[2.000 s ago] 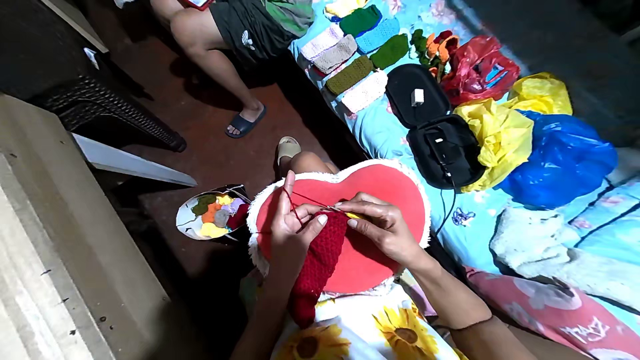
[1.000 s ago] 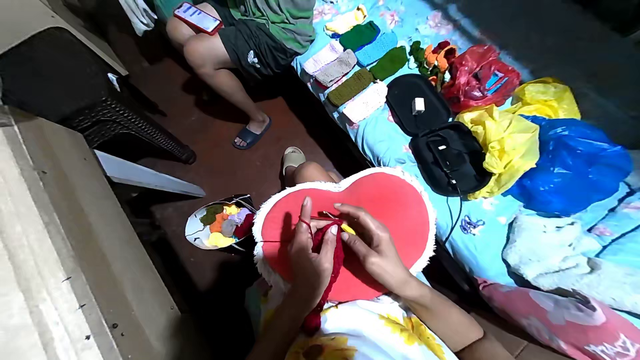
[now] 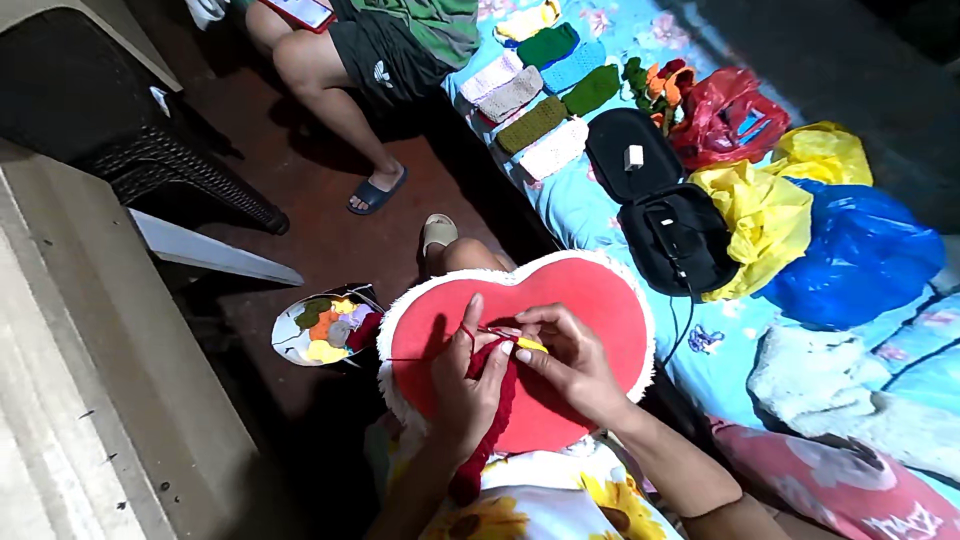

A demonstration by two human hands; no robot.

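My left hand (image 3: 472, 375) pinches the top of a dark red crocheted piece (image 3: 491, 435), with a strand of dark red yarn (image 3: 409, 360) running over its raised index finger. My right hand (image 3: 566, 360) holds a crochet hook with a yellow handle (image 3: 531, 345); the hook's tip is at the work between both hands. The piece hangs down toward my lap. Beneath the hands, a red heart-shaped cushion (image 3: 607, 315) with a white fluffy edge rests on my lap, over cloth printed with sunflowers (image 3: 517, 510).
A container of coloured yarn (image 3: 285, 341) stands left of the cushion. On the bed lie crocheted pieces (image 3: 531, 126), an open black case (image 3: 637, 214) and red, yellow and blue plastic bags (image 3: 862, 251). Another person's leg (image 3: 341, 112) is beyond; a wooden panel (image 3: 135, 337) is at left.
Since the first frame, the crocheted piece has been turned or bunched and looks narrower. My hands have stayed close together at its top edge, with the fingers changing position.
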